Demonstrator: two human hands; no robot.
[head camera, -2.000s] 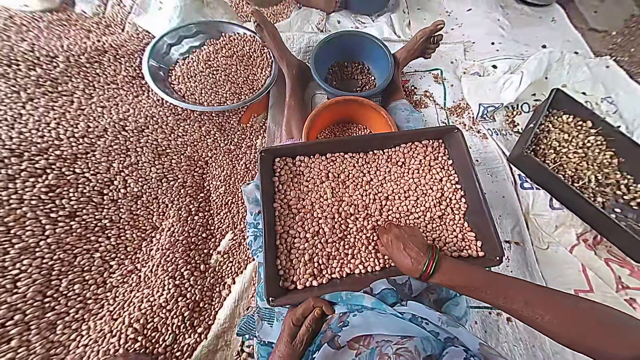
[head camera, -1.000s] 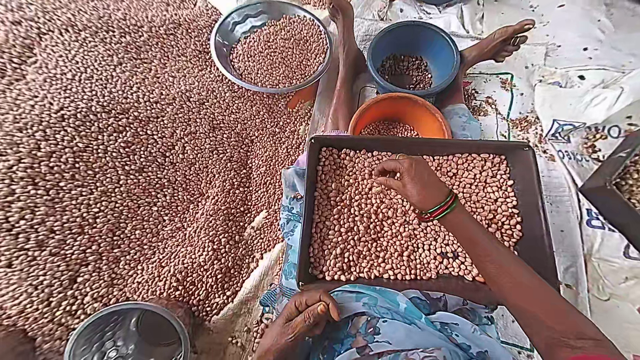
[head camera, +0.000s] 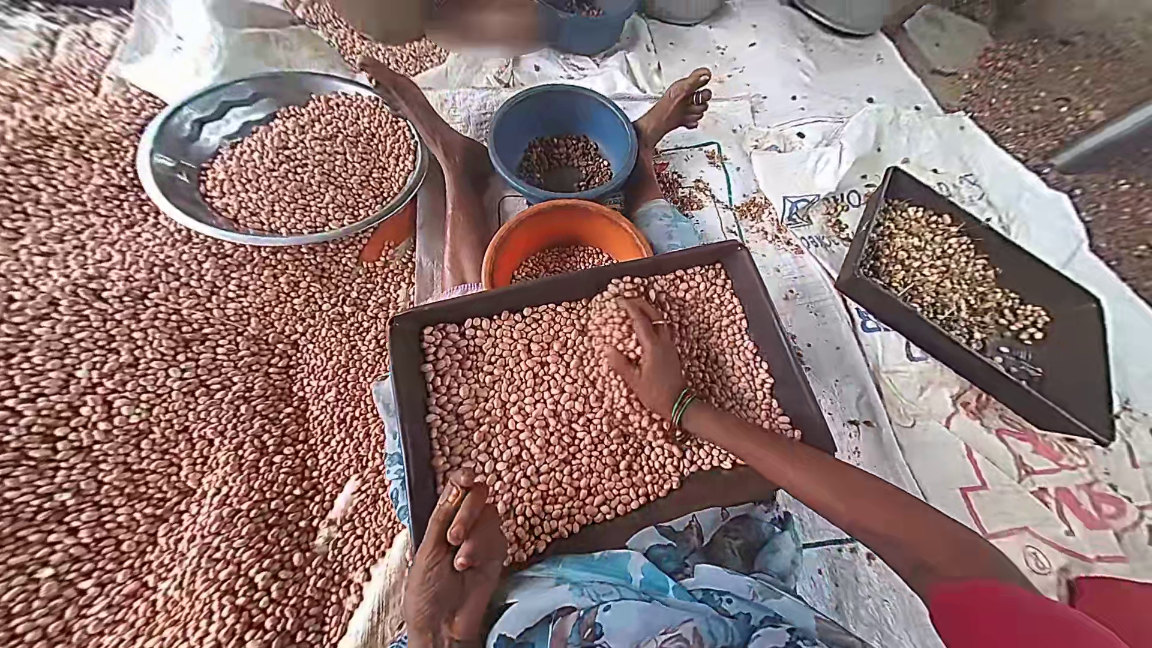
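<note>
A dark rectangular tray (head camera: 801, 396) lies across my lap, its bottom spread with pinkish-brown shelled peanuts (head camera: 540, 405). My right hand (head camera: 650, 360), with bangles at the wrist, rests among the peanuts right of the tray's middle, fingers spread and slightly blurred; no held peanut can be made out. At the tray's near left corner is my left hand (head camera: 457, 558), its fingers bent over the palm; whether something is between them is unclear. Just beyond the tray stand an orange bowl (head camera: 504, 243) and a blue bowl (head camera: 621, 135), each with darker kernels inside.
A large heap of peanuts (head camera: 180, 387) covers the floor at left. A steel basin (head camera: 157, 180) of peanuts stands on it. To the right, a second dark tray (head camera: 1071, 333) with pale debris rests on printed woven sacks (head camera: 945, 144). My outstretched legs flank the bowls.
My right hand has moved from the tray's upper part, fingers pinched, to spread among the peanuts. My left hand has come up to the tray's near left corner. The view has shifted.
</note>
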